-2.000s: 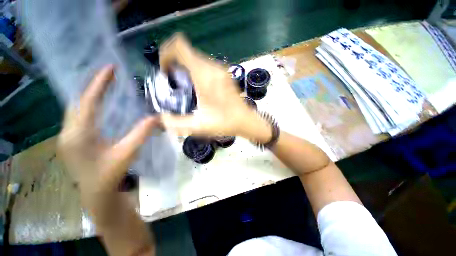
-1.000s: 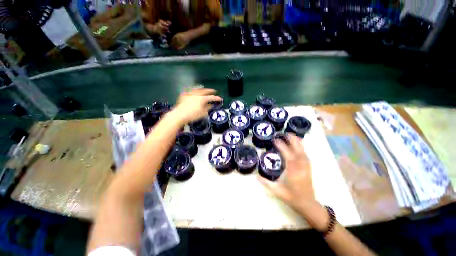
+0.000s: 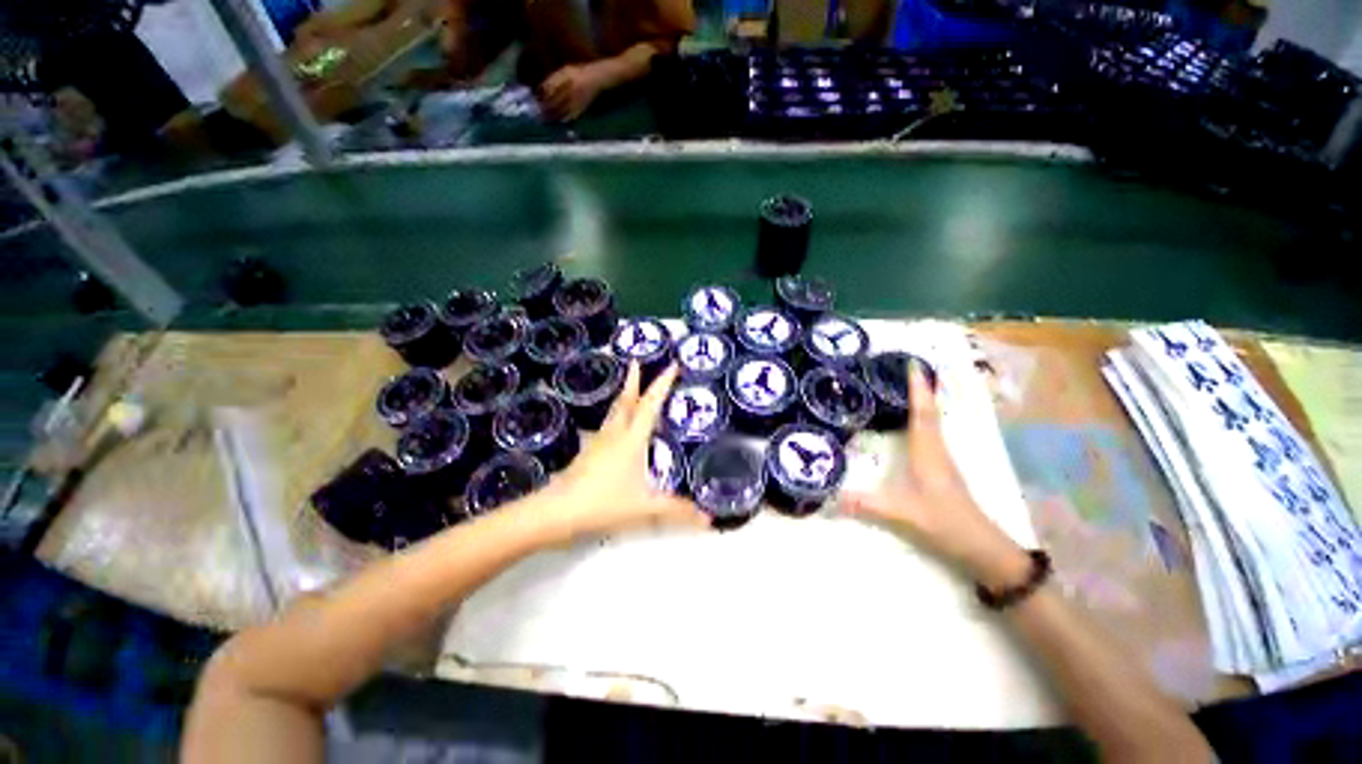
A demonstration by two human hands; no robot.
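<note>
Black cylindrical housings stand in a group on the white work sheet [image 3: 747,634]. Several in the middle and right have a white disc with a dark three-armed mark, such as this finished housing [image 3: 805,460]. Others, mostly at left, have dark ends, such as this unworked housing [image 3: 529,423]. My left hand [image 3: 620,463] is spread against the left side of the white-disc group, partly covering one. My right hand [image 3: 926,485] is spread at the group's right side, its fingertips by a dark-ended housing [image 3: 896,388]. Both hands have fingers apart, neither gripping a housing.
A fanned stack of adhesive strips [image 3: 1247,493] lies at right. A blurred pale strip [image 3: 257,508] lies at left. The green conveyor belt [image 3: 403,246] runs beyond the bench, carrying a black housing [image 3: 784,236]. Across it are a person's hand [image 3: 575,90] and trays of black parts [image 3: 896,82].
My left hand has come back from the far side to the near left of the group. My right hand has moved slightly right. The long strip at left has shifted further left.
</note>
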